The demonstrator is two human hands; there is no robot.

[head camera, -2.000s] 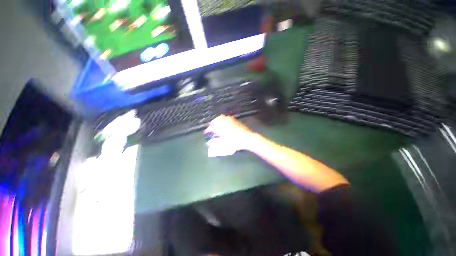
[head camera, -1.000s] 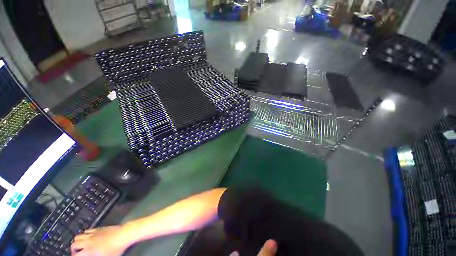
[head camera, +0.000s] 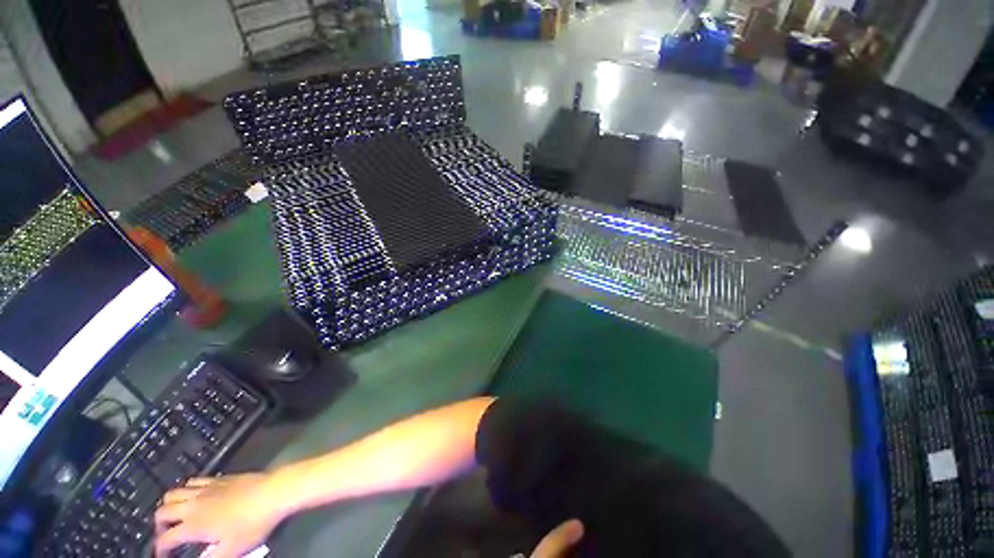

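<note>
My right hand (head camera: 218, 512) lies palm down at the near edge of the black computer keyboard (head camera: 164, 447), fingers slightly spread. A small white edge (head camera: 257, 553) shows beside and under it; whether the hand grips it is hidden. Of my left hand (head camera: 560, 538), only a finger or so shows at the bottom edge, in front of my dark sleeve; the rest is cut off. The black mouse (head camera: 286, 364) sits on a dark pad right of the keyboard. The monitor (head camera: 93, 327) at left shows a board close-up and a white panel.
Stacked dotted black boards (head camera: 414, 289) stand on the green desk (head camera: 392, 365), with a plain dark piece on top. More dark stacks (head camera: 654, 174) lie beyond. An orange-red object (head camera: 196, 294) stands by the monitor. A blue-edged rack (head camera: 863, 436) with dark boards is at right.
The view has swung right from the monitor to the board stacks, then shifted slightly. My right hand stays by the keyboard's near edge. The finger at the bottom has moved slightly left.
</note>
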